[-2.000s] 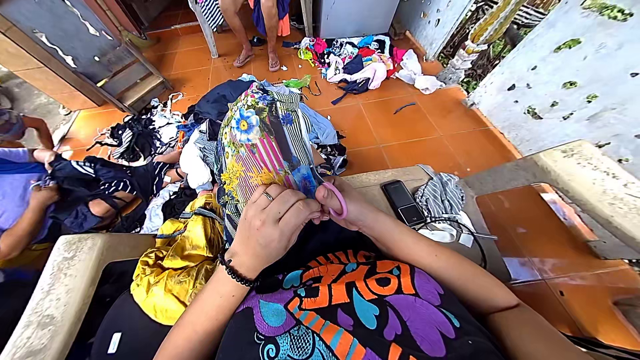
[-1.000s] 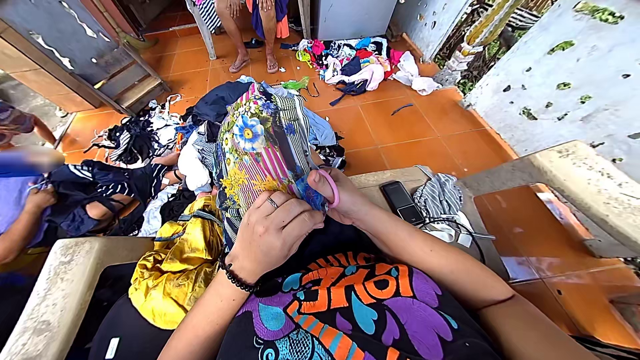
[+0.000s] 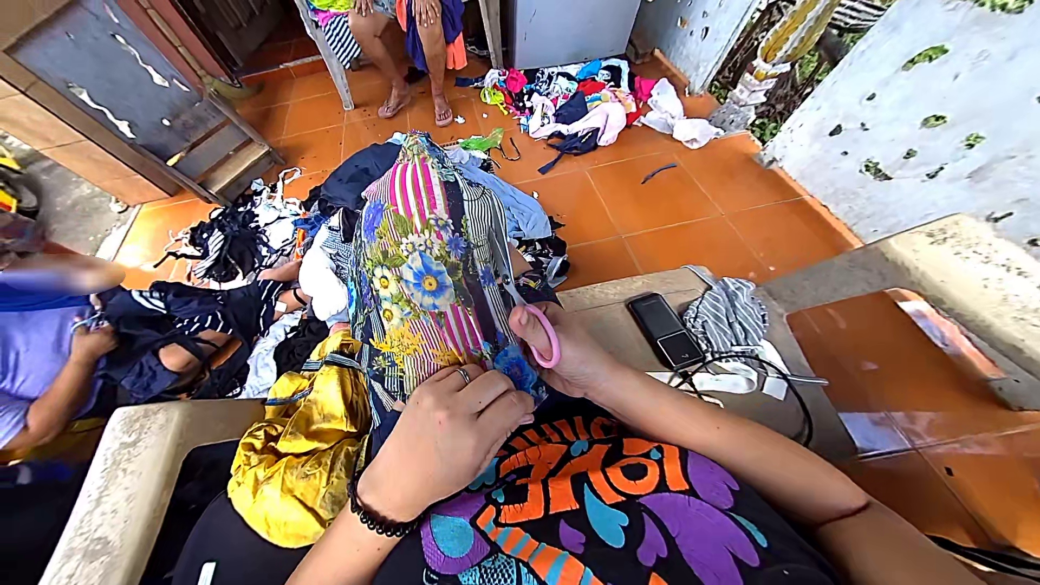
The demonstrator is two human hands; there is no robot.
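Note:
My left hand, with a ring and a beaded bracelet, pinches the near edge of a flower-printed and striped fabric on my lap. In my right hand is a pair of pink-handled scissors, thumb at a loop; the blades point away along the right side of the fabric, spread apart. The two hands are close together. Left of my left hand lies a shiny yellow cloth.
A black mobile phone, grey striped cloth and a dark cable lie on the bench at right. Cloth piles cover parts of the tiled floor. One person sits at left holding dark fabric; another sits at the back.
The scissors' blades now show spread beside the fabric, and my right hand has turned slightly. The flowered part of the fabric lies differently. My left hand stays on its near edge.

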